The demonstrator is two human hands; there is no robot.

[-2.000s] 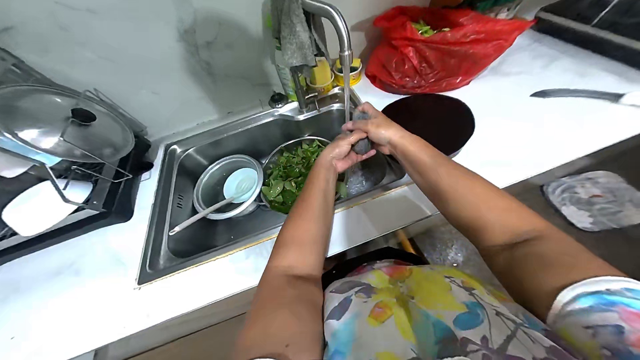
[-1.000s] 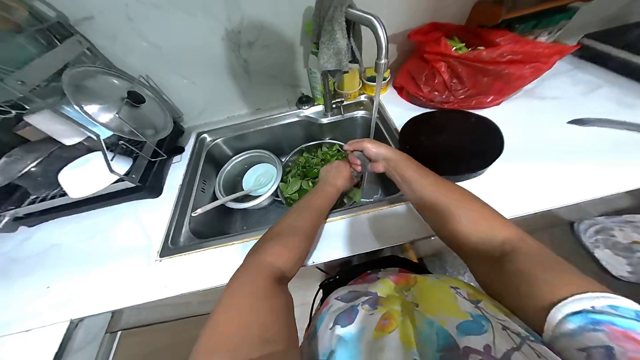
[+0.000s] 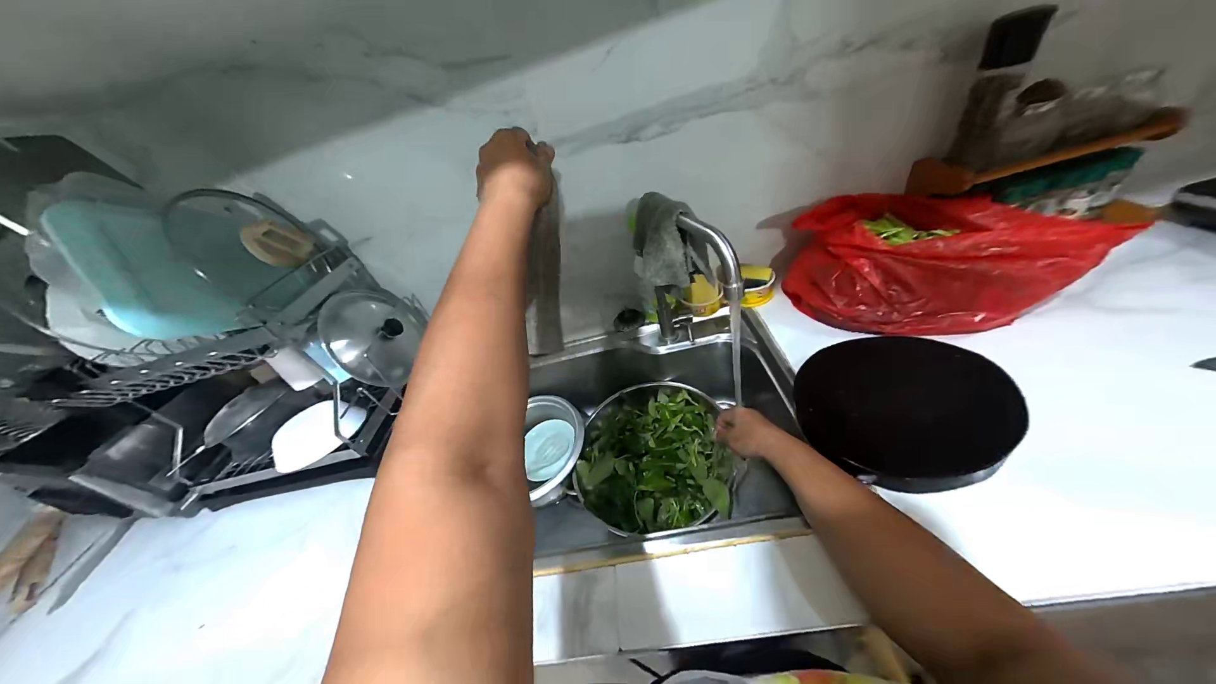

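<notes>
My left hand (image 3: 516,169) is raised against the marbled wall, fingers curled. A grey-brown strip (image 3: 544,275) runs down the wall below it; whether it is cloth or a reflection I cannot tell, nor what the fingers hold. My right hand (image 3: 747,432) is low in the steel sink (image 3: 617,369), beside the stream of water (image 3: 736,351) from the faucet (image 3: 717,242), its fingers near the right rim of a metal pot. Green leaves (image 3: 655,456) fill that pot. At its left stands a metal bowl (image 3: 535,413) with a pale blue ladle (image 3: 549,449) in it.
A grey cloth (image 3: 660,242) hangs by the faucet. Right of the sink are a dark round pan (image 3: 912,408) and a red plastic bag (image 3: 912,285) with greens. A dish rack (image 3: 285,332) with lids and dishes stands left. A wooden shelf (image 3: 1073,157) holds jars.
My hands were together at the faucet stream around a dark grey thing. They have parted: the left has gone up to the wall, the right stays low by the leaves. The view has shifted.
</notes>
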